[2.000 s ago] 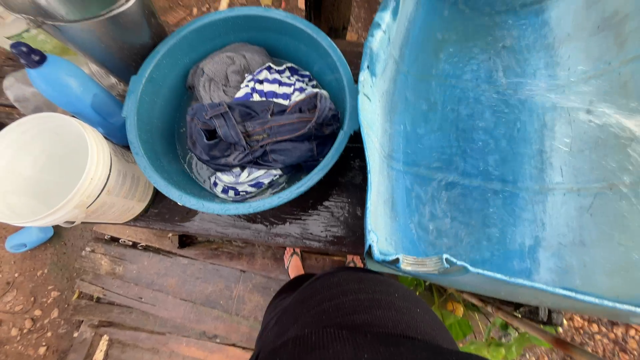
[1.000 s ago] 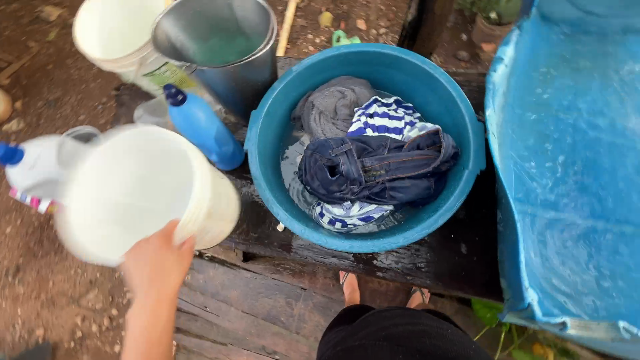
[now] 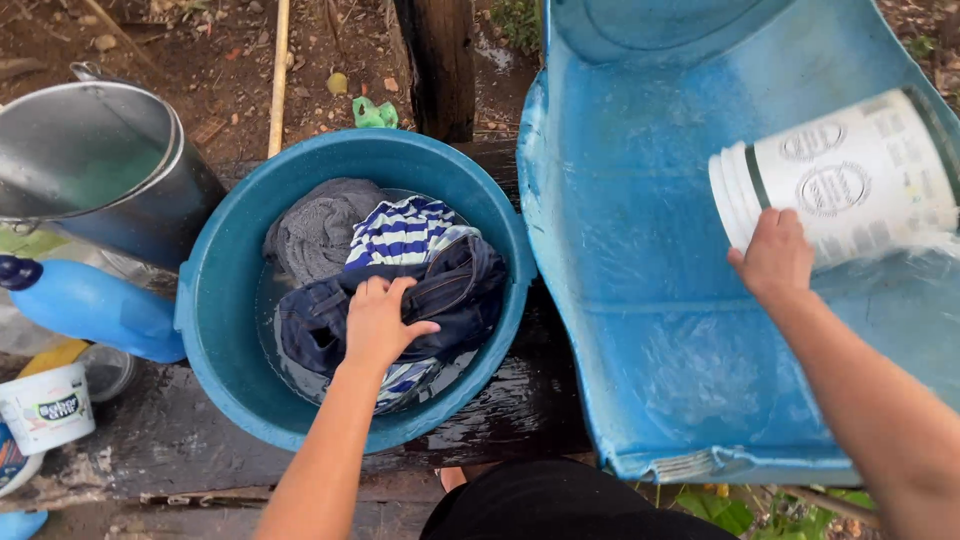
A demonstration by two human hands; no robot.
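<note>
My right hand (image 3: 776,255) grips the rim side of a white plastic bucket (image 3: 840,176), which lies tilted on its side over the blue plastic trough (image 3: 652,247), with water splashing by its base. My left hand (image 3: 382,319) rests on dark denim jeans (image 3: 469,289) in a round teal basin (image 3: 360,142); whether its fingers grip the cloth I cannot tell. Beside the jeans in the basin are a grey cloth (image 3: 319,225) and a blue-and-white striped cloth (image 3: 405,229), with some water around them.
Left of the basin stand a metal bucket (image 3: 180,202) holding liquid, a blue plastic bottle (image 3: 97,307) and a small white tub (image 3: 49,409). The basin sits on a wet dark wooden bench (image 3: 135,442). A wooden post (image 3: 439,67) rises behind it, near a thin stick (image 3: 280,75).
The white bucket has gone from left of the basin to over the trough at right. A hand held it one second ago. My left hand has come onto the jeans.
</note>
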